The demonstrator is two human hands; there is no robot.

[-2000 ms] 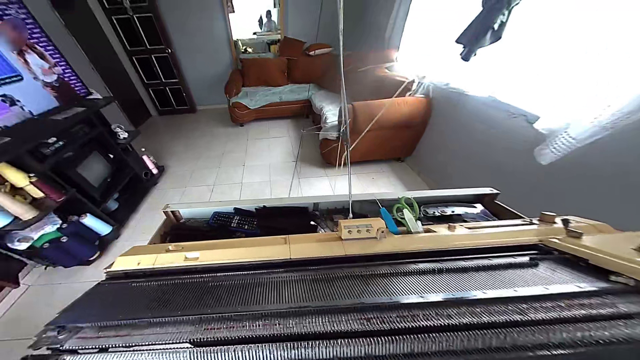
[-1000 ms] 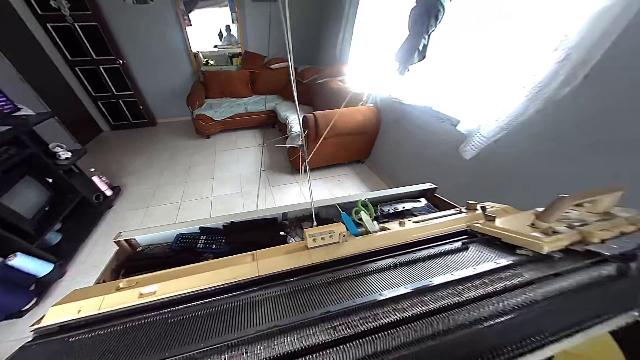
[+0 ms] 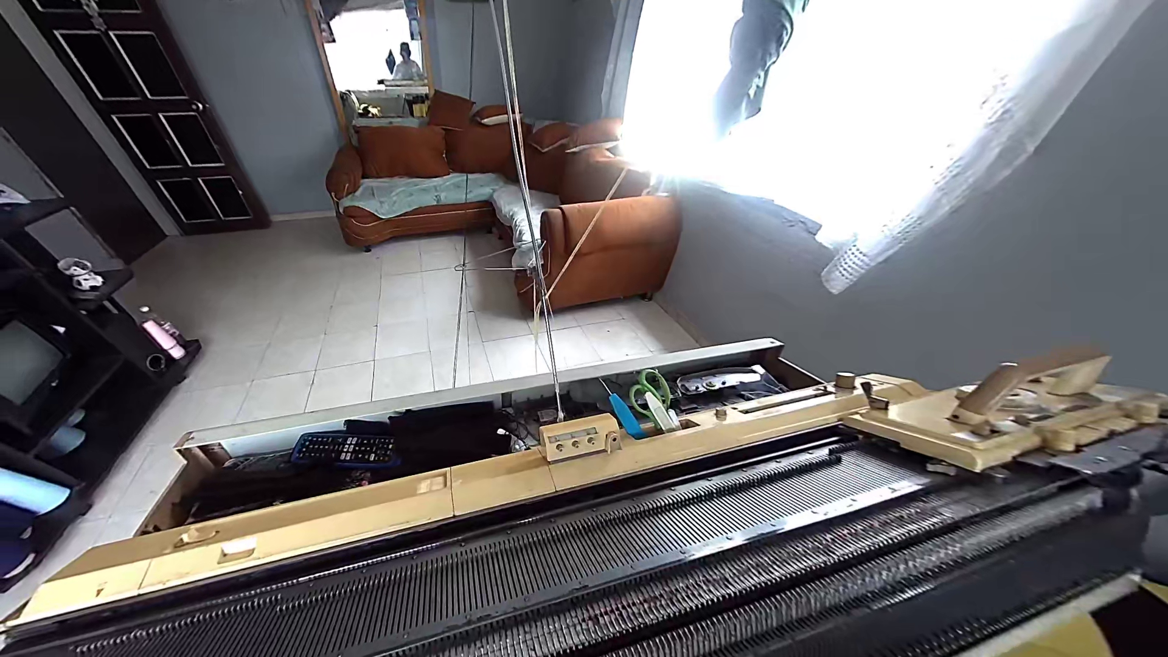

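Neither my left hand nor my right hand shows in the head view. A flatbed knitting machine point(image 3: 511, 538) runs across the lower part, with rows of metal needles on its bed. At its right end sits the cream carriage point(image 3: 985, 424) with its handle raised. A cream row counter point(image 3: 578, 439) stands on the back rail at the middle. Strands of yarn point(image 3: 525, 182) run down from above behind the counter. Part of something yellow point(image 3: 1063, 639) shows at the bottom right corner.
Behind the bed, a long open tray point(image 3: 484, 388) holds green-handled scissors point(image 3: 650, 388), a blue-handled tool point(image 3: 625, 415), a calculator or remote point(image 3: 343, 449) and dark cloth. Beyond are an orange sofa point(image 3: 602, 251), a white curtain point(image 3: 858, 246) and a black shelf unit point(image 3: 91, 365) at left.
The view has swung to the right, bringing the whole carriage into sight at the machine's right end. No hand appears in any of the frames.
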